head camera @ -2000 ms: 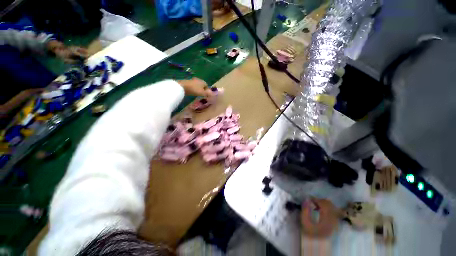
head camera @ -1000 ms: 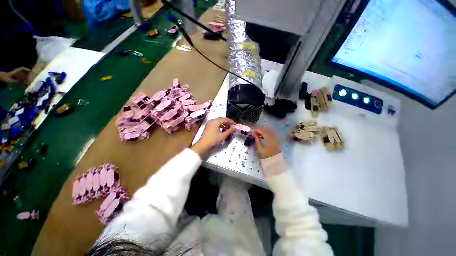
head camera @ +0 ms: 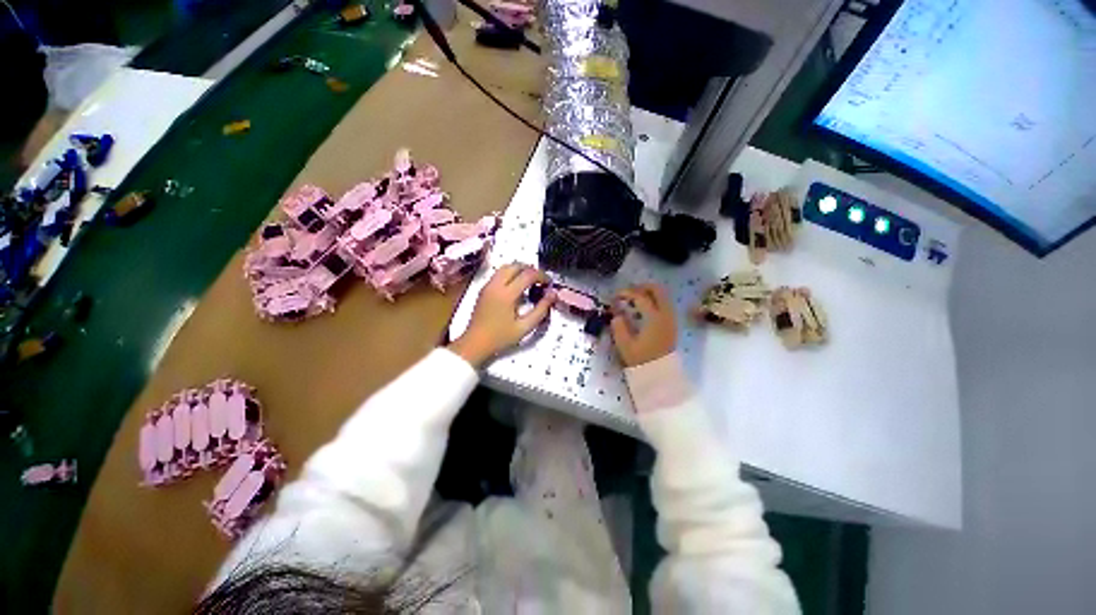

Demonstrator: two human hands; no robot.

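A pink housing lies on the perforated work plate, just in front of the black extraction nozzle. Small black locating blocks sit at its right end. My left hand is at the housing's left end, with fingertips by a dark piece there. My right hand is at the right end beside the black block, fingers bent. The fingertips are small and blurred, so whether either hand grips the housing cannot be told.
A loose heap of pink housings and neat rows of them lie on the brown bench. Tan housings sit right of my hands. The silver duct, grey column, control panel and monitor stand behind.
My left hand has come from the green belt beyond the pink heap to the work plate. The view has swung right. Since one second ago, both hands have stayed at the housing's ends.
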